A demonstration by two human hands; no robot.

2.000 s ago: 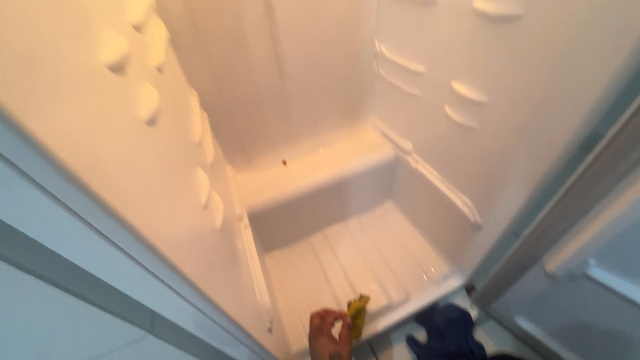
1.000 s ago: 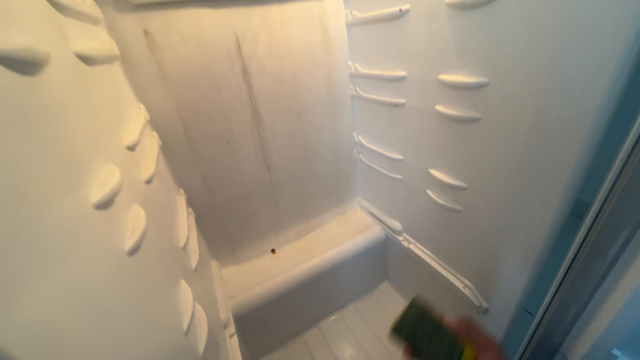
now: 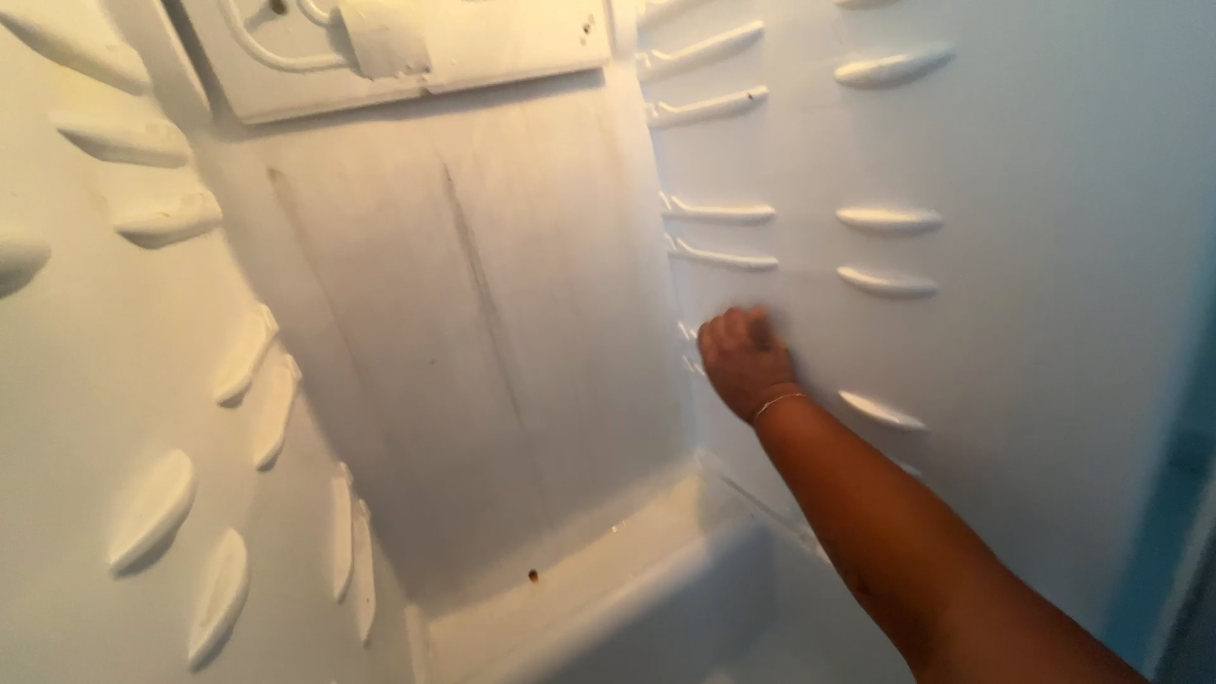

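My right hand (image 3: 746, 361) reaches in from the lower right and presses against the right inner wall (image 3: 807, 323) of a refrigerator's white plastic liner. Its fingers are curled over a scouring sponge, which is almost wholly hidden; only a small yellowish edge shows beside the hand, blurred. The hand covers part of a lower pair of moulded shelf ribs, just below another rib (image 3: 727, 256). A thin bracelet (image 3: 779, 404) circles the wrist. Dark streaks (image 3: 480, 275) run down the liner's back wall (image 3: 570, 332). My left hand is out of view.
A white panel (image 3: 513, 47) with a bent tube (image 3: 285, 62) is fixed at the top of the back wall. Shelf ribs (image 3: 152, 513) stick out from the left wall. Below, a step (image 3: 589, 579) juts forward, with a small drain hole (image 3: 533, 576) at its back.
My right hand has moved up from the bottom of the compartment to the right wall. The green sponge face seen one second ago is hidden now. The view has tilted up to the top panel.
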